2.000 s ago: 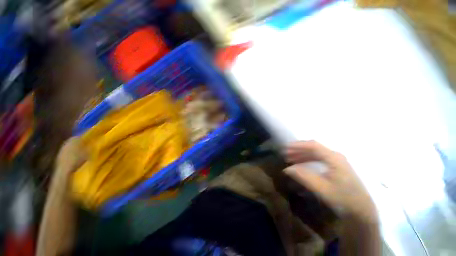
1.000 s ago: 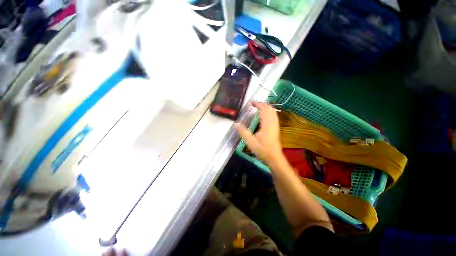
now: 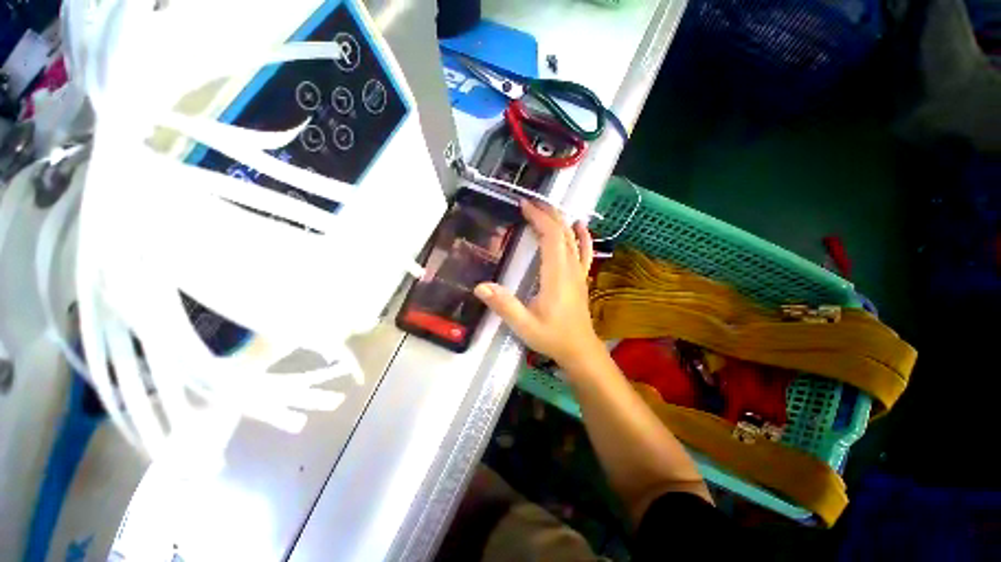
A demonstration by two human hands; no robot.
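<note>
A dark phone (image 3: 461,269) with a lit screen and a red patch at its lower end lies on the white machine table (image 3: 439,412) near its front edge. My right hand (image 3: 549,288) is at the phone's right side, fingers spread, thumb over the screen's edge and fingertips at its upper right corner. It is not closed around the phone. A thin white cable runs from beside the machine past the phone's top to the basket side. My left hand is out of the picture.
Scissors with red and dark green handles (image 3: 565,110) lie behind the phone. White strips (image 3: 143,263) hang over the machine's control panel (image 3: 318,110) at left. A green basket (image 3: 724,247) with yellow bands (image 3: 713,302) and red pieces stands right of the table.
The view has shifted so the phone, scissors and hanging strips show closer. My right hand has come from the table edge onto the phone's side. My left fingertips have left the picture.
</note>
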